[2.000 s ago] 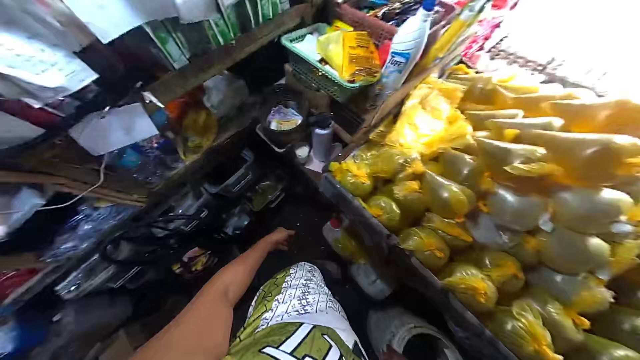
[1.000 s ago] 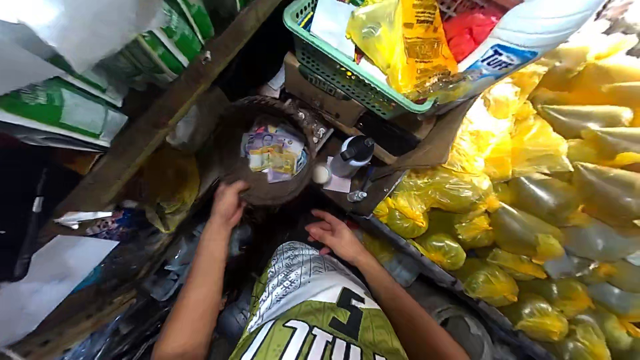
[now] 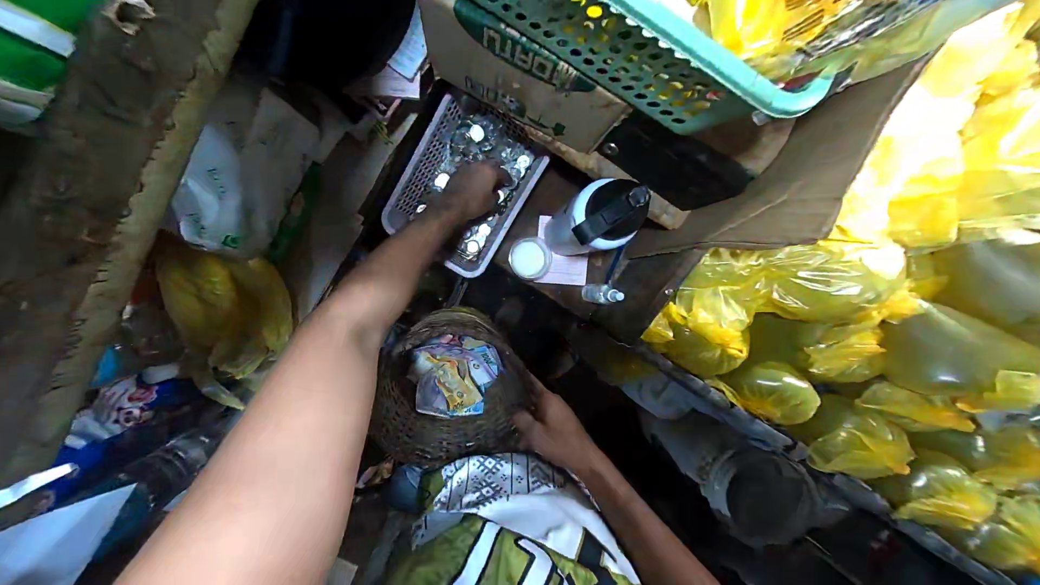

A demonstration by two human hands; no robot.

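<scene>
My left hand (image 3: 475, 191) reaches down into a pale plastic basket (image 3: 408, 180) with many coins (image 3: 476, 132) in it; its fingertips are hard to make out among them. Close against my body, a round woven basket (image 3: 406, 435) holds a pile of banknotes (image 3: 455, 382). My right hand (image 3: 554, 426) grips the right side of this woven basket, thumb towards me and the other fingers partly hidden. The coin basket lies just beyond the woven one.
A white bottle with black lid (image 3: 601, 215), a small round container (image 3: 530, 258) and a small clear bottle (image 3: 602, 294) stand right of the coins. Behind are a cardboard box (image 3: 528, 77) and green basket (image 3: 780, 93). Filled yellow bags (image 3: 772, 390) crowd the right; a wooden beam (image 3: 122, 211) runs left.
The woven basket has come back towards my body, uncovering the coin basket. My left hand has gone from its rim to the coins; my right hand, free before, has taken hold of it.
</scene>
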